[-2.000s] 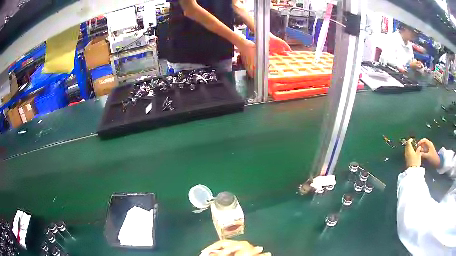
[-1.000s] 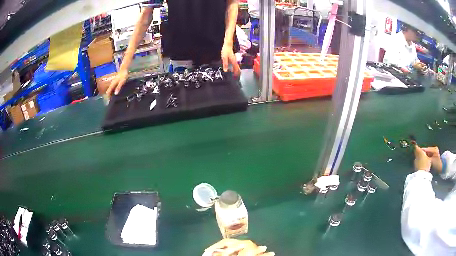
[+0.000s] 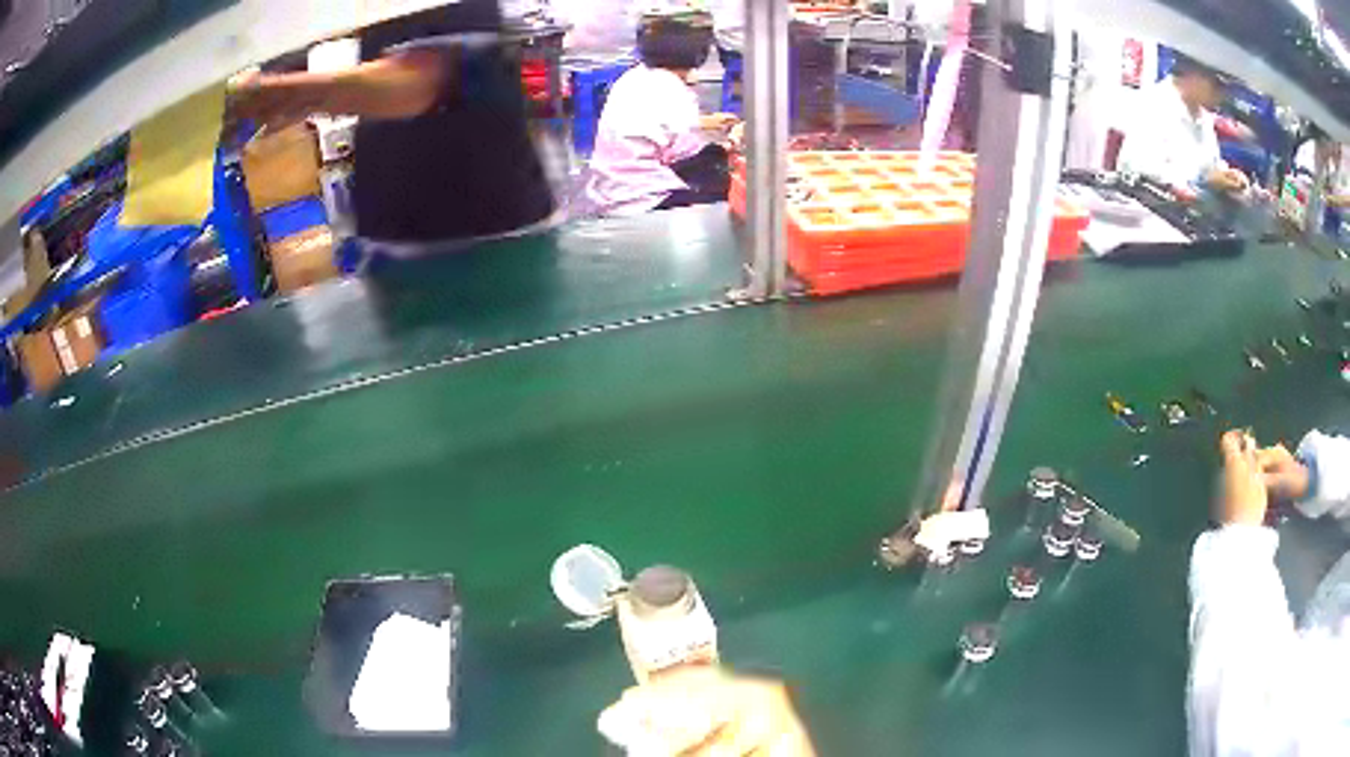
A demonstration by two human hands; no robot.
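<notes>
A squat bottle (image 3: pixel 669 624) with a label stands at the bottom centre, its round pale lid (image 3: pixel 588 580) open to the left. A blurred hand, apparently my right hand (image 3: pixel 718 717), is at the bottom edge, over the lower front of the bottle in this view. It is cut off by the edge. Whether it touches the bottle or holds anything cannot be told. My left hand cannot be made out. Small dark-topped shiny pieces stand on the bench to the right (image 3: pixel 1023 581) and at the lower left (image 3: pixel 181 679).
Left of the bottle is a black bin (image 3: pixel 338 651) with a white sheet (image 3: pixel 407 673). A dark pile (image 3: pixel 21 713) lies far left. An upright post (image 3: pixel 1002 318) stands right of centre. Orange trays (image 3: pixel 888 244) lie behind. Another person's hands (image 3: pixel 1251 473) work at the right.
The large black foam tray is gone from the far side. The person opposite has moved left, an arm stretched out. The hand at the bottom has risen in front of the bottle.
</notes>
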